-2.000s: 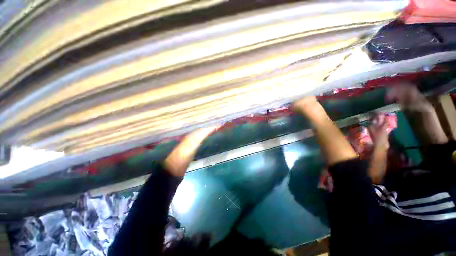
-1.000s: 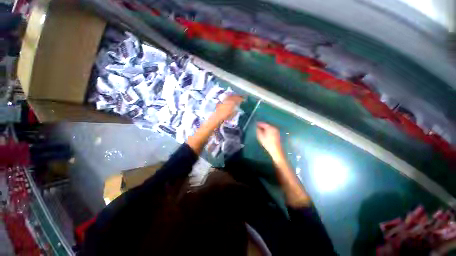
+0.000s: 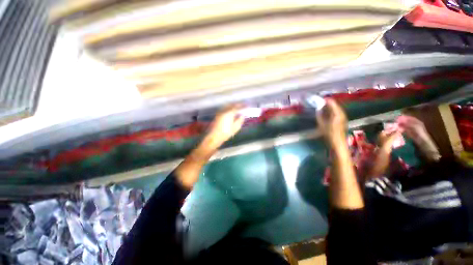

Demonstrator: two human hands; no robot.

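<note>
My left hand is over the belt, with a whitish sachet at its fingertips. My right hand is further right over the belt, with a pale sachet at its fingertips. Both hands are somewhat blurred. The red packages run in a close row along the dark green conveyor belt, just under the shelf edge. A heap of white and grey sachets lies at the lower left.
The overhead shelf holds cardboard sheet stacks and black and red bundles. A pale edge rail borders the green worktable. A neighbouring worker's hands hold small red packets at the right.
The view has swung back up to the belt and shelf. My hands have moved from the sachet heap and worktable to over the red packages, with a sachet now showing at each.
</note>
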